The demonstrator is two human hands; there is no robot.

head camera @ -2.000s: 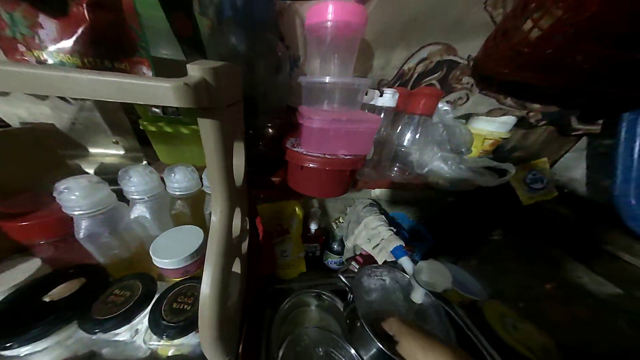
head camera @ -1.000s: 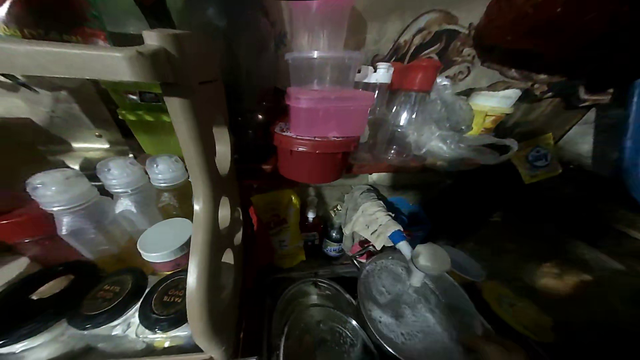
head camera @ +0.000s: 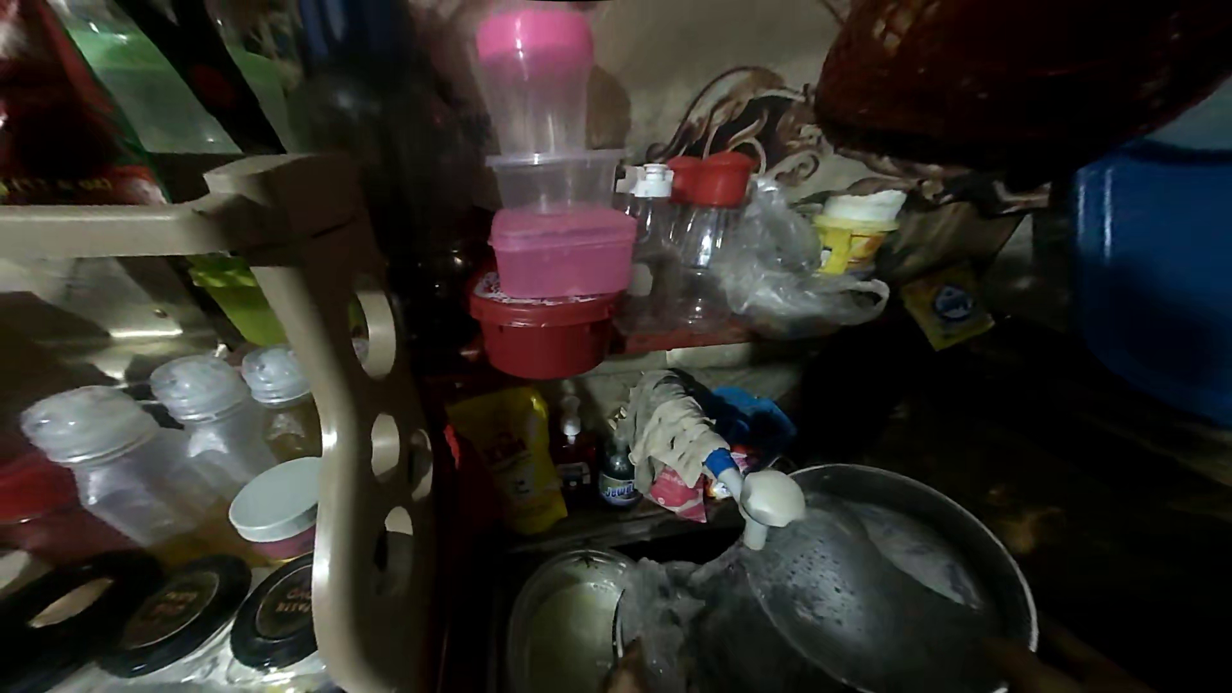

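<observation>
A large metal pot (head camera: 962, 491) is tilted in the lower right, with cloudy water (head camera: 914, 549) inside. My right hand (head camera: 1054, 664), dark and blurred, is at its right rim near the bottom edge. Of my left hand (head camera: 628, 672) only a bit of finger shows, low between the pot and a round metal vessel (head camera: 525, 616); its grip is hidden. A white tap head (head camera: 773, 496) on a cloth-wrapped pipe (head camera: 674, 423) stands at the pot's upper left rim. Something grey and shiny, water or thin plastic, lies at the pot's left side (head camera: 664, 606).
A beige plastic rack (head camera: 332, 539) with clear jars (head camera: 115, 472) and black-lidded jars (head camera: 173, 616) stands at left. Stacked tubs (head camera: 563, 255), a red-capped bottle (head camera: 707, 250) and a plastic bag (head camera: 780, 269) sit on a shelf. A yellow pouch (head camera: 515, 462) and small bottles stand behind the sink.
The metal pot has tilted and moved to the right relative to the tap head. Two seconds ago a hand showed over the pot's lower part; now it is at the right rim.
</observation>
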